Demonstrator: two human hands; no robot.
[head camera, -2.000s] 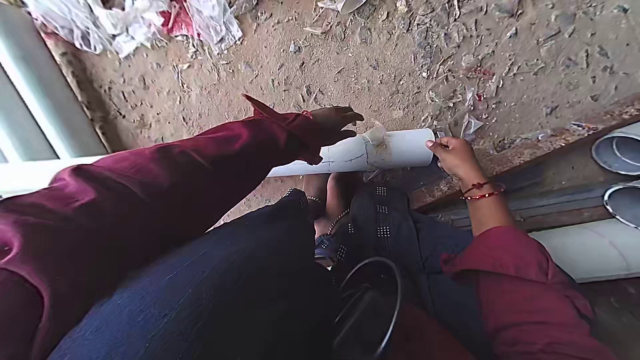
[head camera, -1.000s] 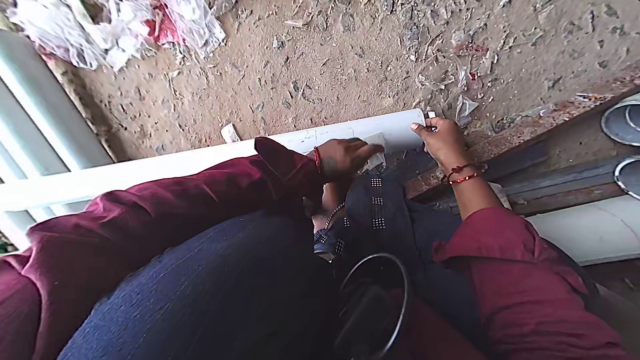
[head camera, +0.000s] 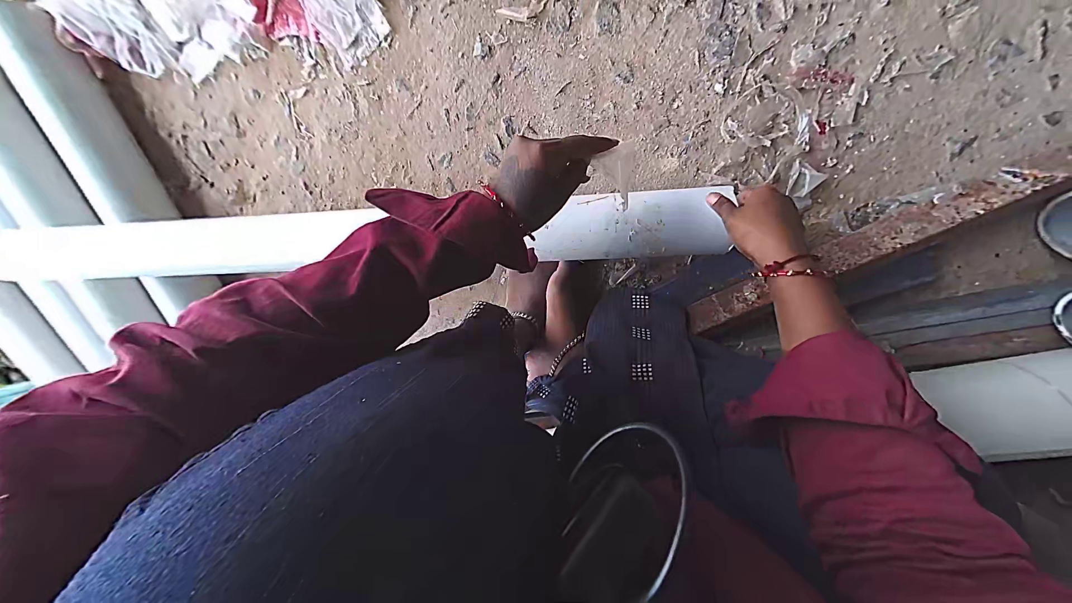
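A long white plastic pipe (head camera: 645, 224) lies across the view above my feet and runs off the left edge. My right hand (head camera: 764, 224) grips its right end, the thumb on top near the rim. Over the pipe's middle, my left hand (head camera: 543, 180) pinches a thin, translucent scrap (head camera: 618, 172), which looks like plastic film or a piece of tape. The scrap's lower tip reaches the pipe's surface. Brown smudges and flecks mark the pipe near there. My left sleeve hides part of the pipe.
More white pipes (head camera: 79, 126) lie at the left. A heap of white and red plastic bags or cloth (head camera: 201, 33) is at the top left. A rusty metal beam (head camera: 913, 230) and open pipe ends (head camera: 1057, 224) are at the right. Stones and scraps litter the dirt ground.
My left hand was low over the pipe one second ago; it is now raised to the far side with the scrap in its fingers. My right hand remains at the pipe's end.
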